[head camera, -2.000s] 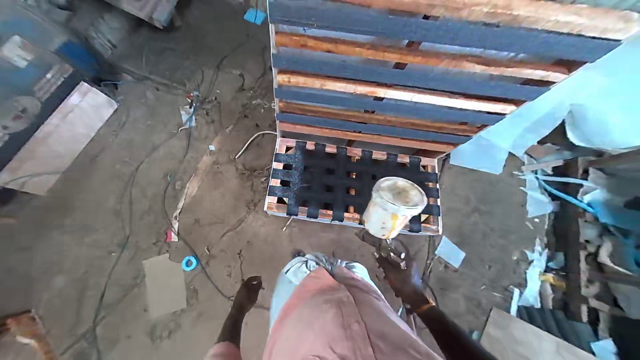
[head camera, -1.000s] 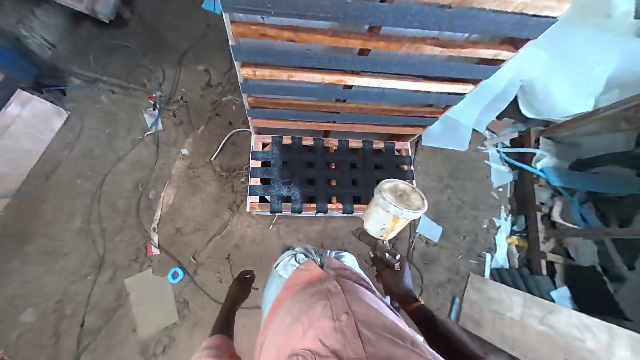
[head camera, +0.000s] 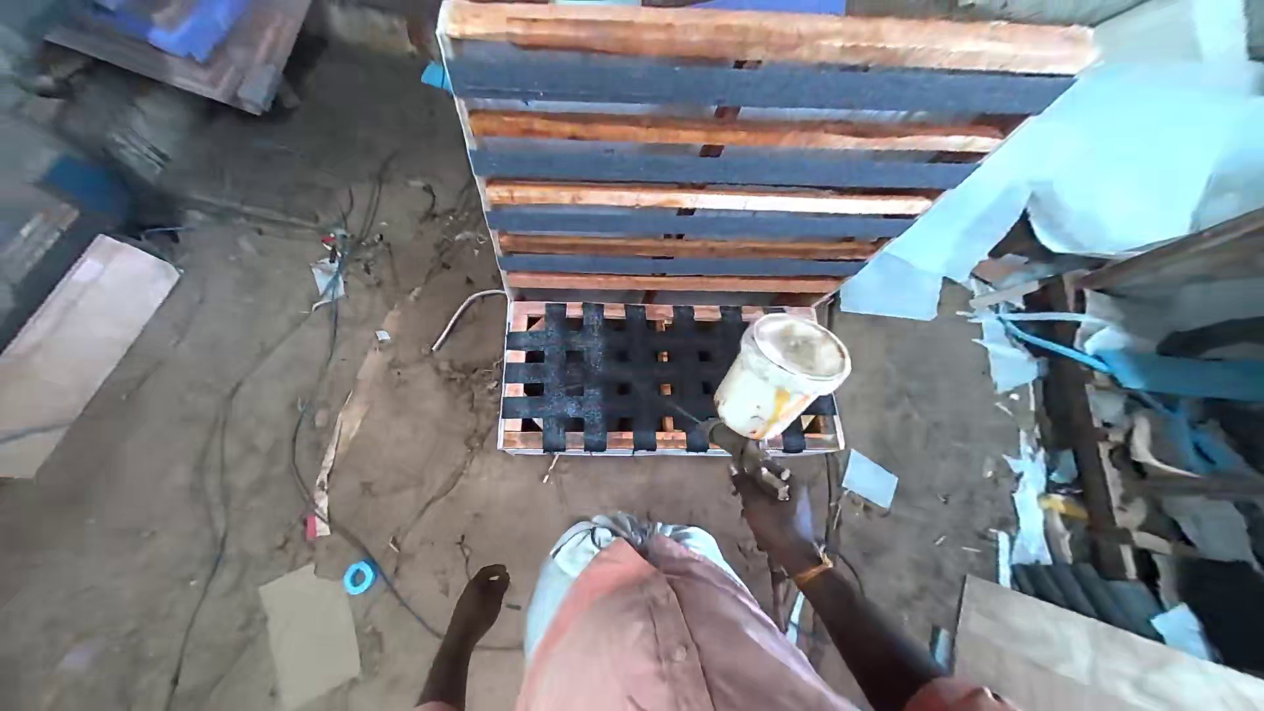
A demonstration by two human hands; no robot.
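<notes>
My right hand [head camera: 775,504] grips what looks like a spray gun [head camera: 736,439], with a stained white plastic container [head camera: 780,380] on top. It is over the right front part of a low wooden frame [head camera: 513,439] crossed with woven black webbing straps [head camera: 594,375]. Whitish specks show on the straps at the left. Behind the webbing rises a slatted wooden frame [head camera: 711,197] with dark bands between its slats. Low at the left of my body hangs my left hand [head camera: 484,592], fingers curled, with nothing visible in it. The container hides the webbing under it.
Cables [head camera: 296,444] run over the dirt floor at the left, near a blue ring [head camera: 359,577] and a cardboard piece [head camera: 311,637]. White sheeting [head camera: 987,212] drapes at the right above scrap material. A flat board [head camera: 1076,652] lies at lower right.
The container in my right hand has moved from the front right corner of the webbed frame a little farther over the straps. My left hand stays low beside my body.
</notes>
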